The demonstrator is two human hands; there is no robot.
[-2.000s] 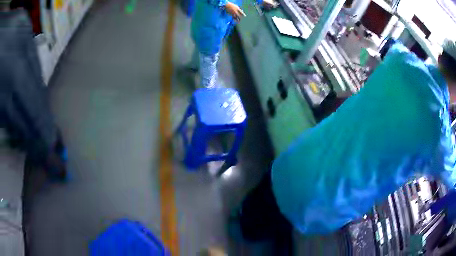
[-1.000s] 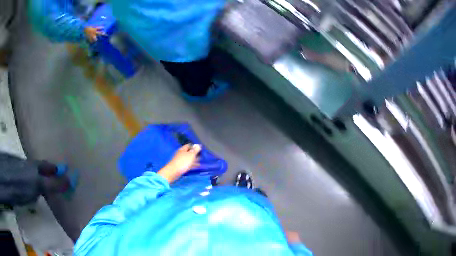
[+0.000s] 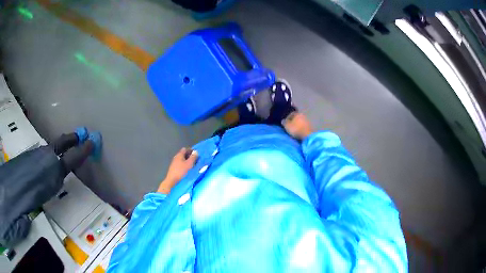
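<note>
A blue plastic stool [image 3: 187, 80] with a square seat and a small centre hole stands on the floor just ahead of my shoes. My left hand [image 3: 180, 166] is at the left front of my blue smock [image 3: 256, 197], apart from the stool. Its fingers are curled, and I cannot tell whether they hold anything. My right hand [image 3: 298, 126] is low in front of my body, beside my right shoe in the picture. It is small and blurred, and its fingers are not clear.
A green bench and silvery machine rails [image 3: 445, 66] curve along the right. A person in grey [image 3: 32, 178] stands at the left by white cabinets [image 3: 80, 205] with a red button. A yellow line [image 3: 106, 37] crosses the grey floor. Part of another person's feet shows at the top.
My left hand has left the stool and drawn back to my smock. My right arm has come into view. The view has turned down, and the nearby people in blue have mostly left the picture.
</note>
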